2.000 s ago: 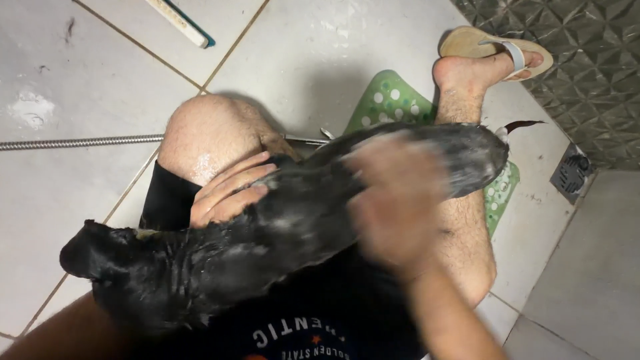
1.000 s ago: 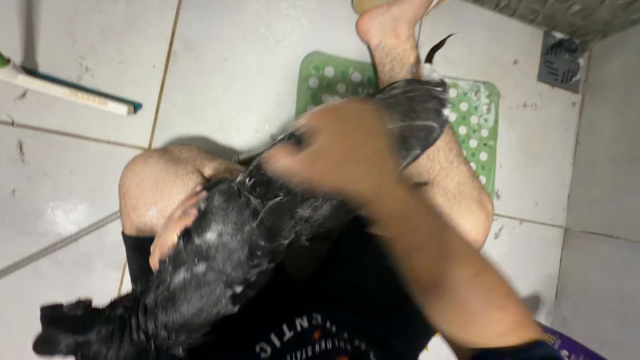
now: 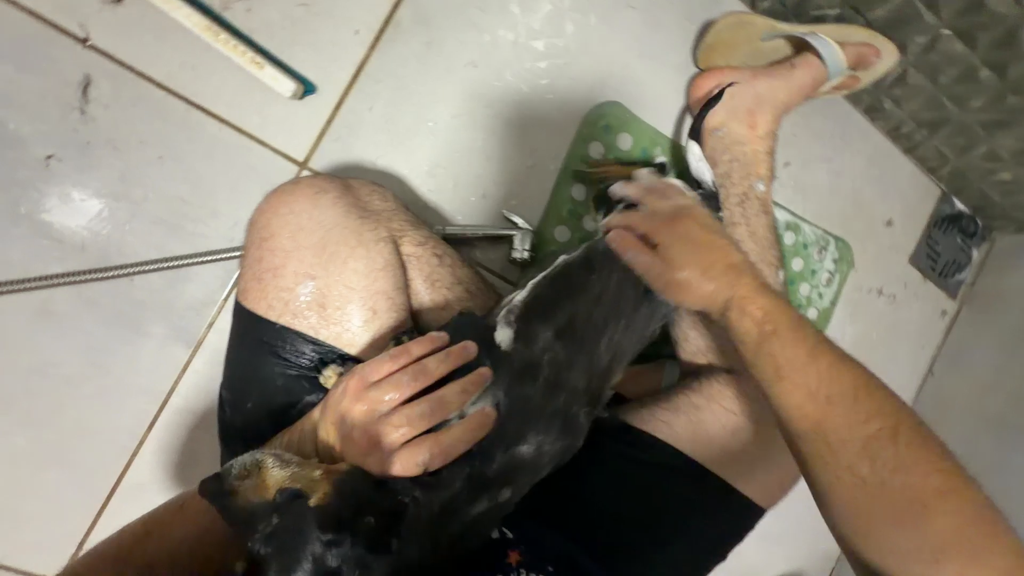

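A wet black-and-tan dog (image 3: 552, 344) with lather on its coat lies across my lap, its head at the lower left and its rear at the upper right. My left hand (image 3: 416, 408) lies on the dog's shoulder, fingers slightly spread. On the rump near the tail rests my right hand (image 3: 672, 240), with suds on its fingertips. The dog's thin dark tail (image 3: 704, 120) sticks up beside my ankle. Below the hands, the dog's belly and most of its legs are hidden.
A green dotted bath mat (image 3: 568, 200) lies under my lower leg. A metal hose (image 3: 120, 270) and a chrome hand bidet sprayer (image 3: 520, 236) are by my bent knee. A white-and-teal bar (image 3: 240, 52) lies at the upper left. A floor drain (image 3: 950, 244) and a sandal (image 3: 744, 44) are at right.
My right hand has moved from the dog's back to its rump. The dog's head has turned, and its tan muzzle now shows. The view has shifted.
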